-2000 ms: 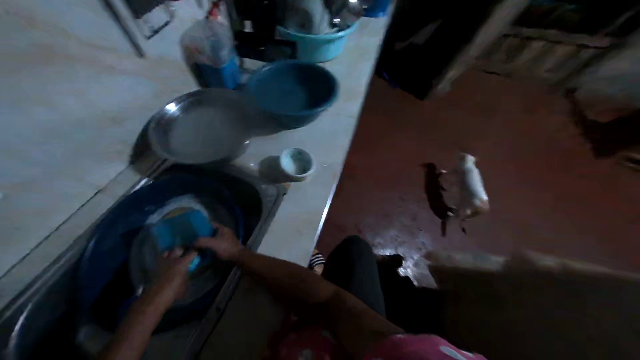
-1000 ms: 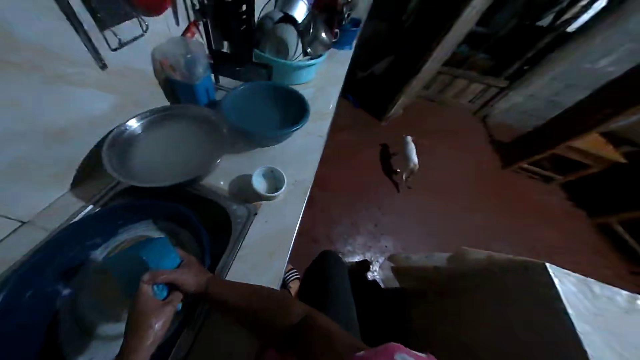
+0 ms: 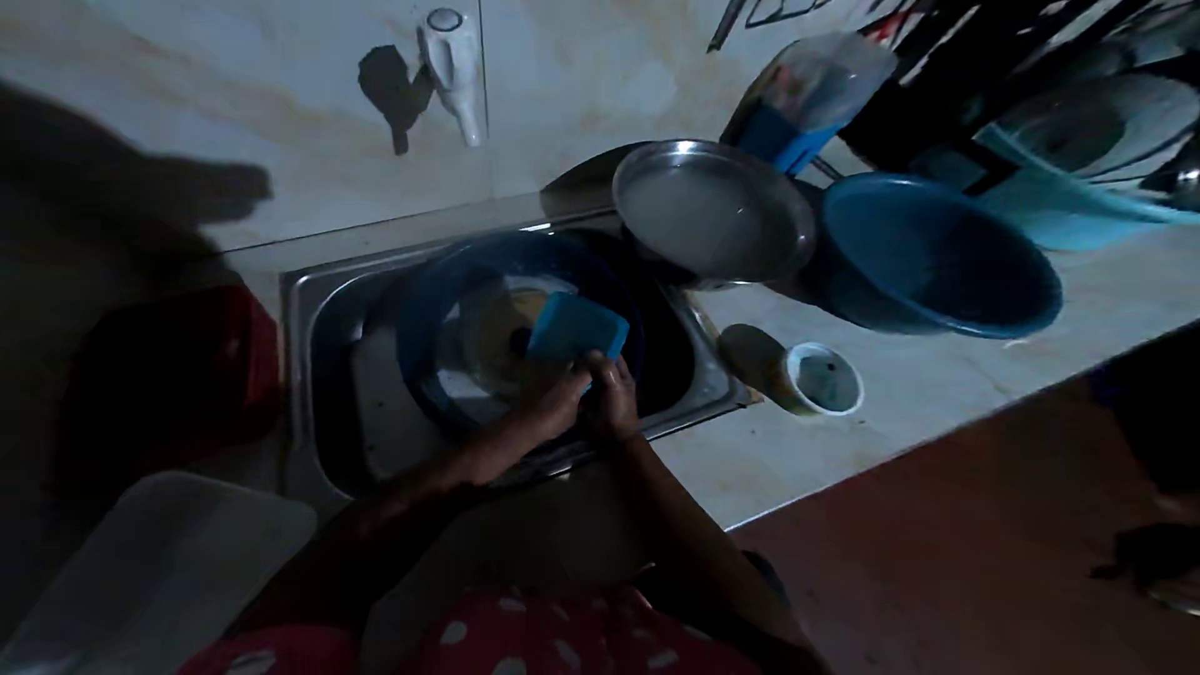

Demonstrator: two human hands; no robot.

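Note:
Over a dark blue basin [image 3: 412,328] in the steel sink [image 3: 305,403], my two hands hold a light blue plastic item [image 3: 578,326] by its lower end; its exact kind is unclear. My left hand [image 3: 562,403] grips it from the left. Beside it, my right hand [image 3: 614,398] closes on the same end. Pale dishes [image 3: 478,342] lie in the basin behind the blue item; their outlines are blurred. The fingertips are partly hidden.
A round metal pan [image 3: 712,211], a blue basin [image 3: 937,253] and a white cup [image 3: 825,380] stand right of the sink. Farther right is a turquoise tub [image 3: 1050,202] of dishes. A white faucet [image 3: 455,75] is on the wall. Red [image 3: 248,356] and translucent [image 3: 169,562] containers stand left.
The view has swung left, bringing the faucet and the sink's left end into sight. Both hands remain together at the blue item over the basin.

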